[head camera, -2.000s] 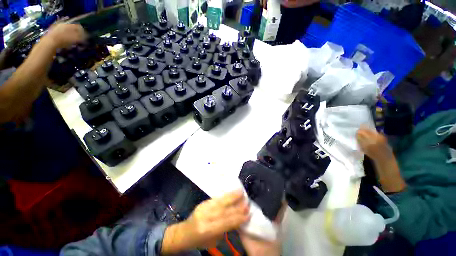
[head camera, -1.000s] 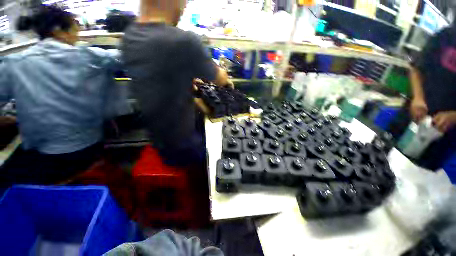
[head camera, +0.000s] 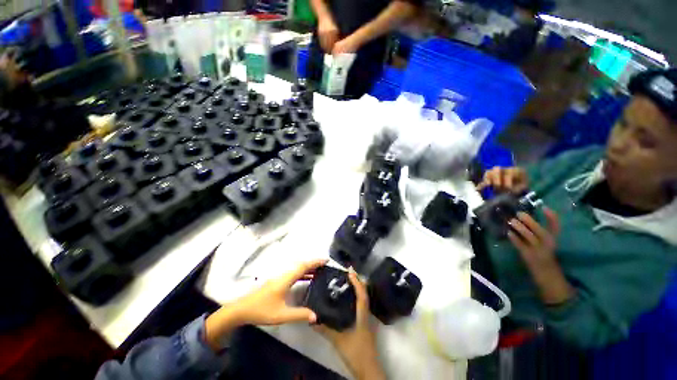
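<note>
A black cube-shaped unit (head camera: pixel 332 299) with a shiny metal fitting on top is between my two hands at the near edge of the white table. My left hand (head camera: pixel 271 300) holds its left side, with fingers behind and thumb in front. My right hand (head camera: pixel 358 334) is around its right and near side, partly hidden by the unit. Another black unit (head camera: pixel 396 291) stands just to the right, and a short row of units (head camera: pixel 384 199) runs away behind. No cloth shows in my hands.
Dense rows of black units (head camera: pixel 163 194) cover the left table. A whitish squeeze bottle (head camera: pixel 468 329) is at the near right. Frosted bags (head camera: pixel 438 141) lie far right. A person at right holds a black unit (head camera: pixel 501 211); another holds a box (head camera: pixel 338 73) at the far end.
The view swung left, then back to the table. Two seconds ago my hands held a tilted unit with a white cloth; now the held unit is fitting-up. The person at right has picked up a unit.
</note>
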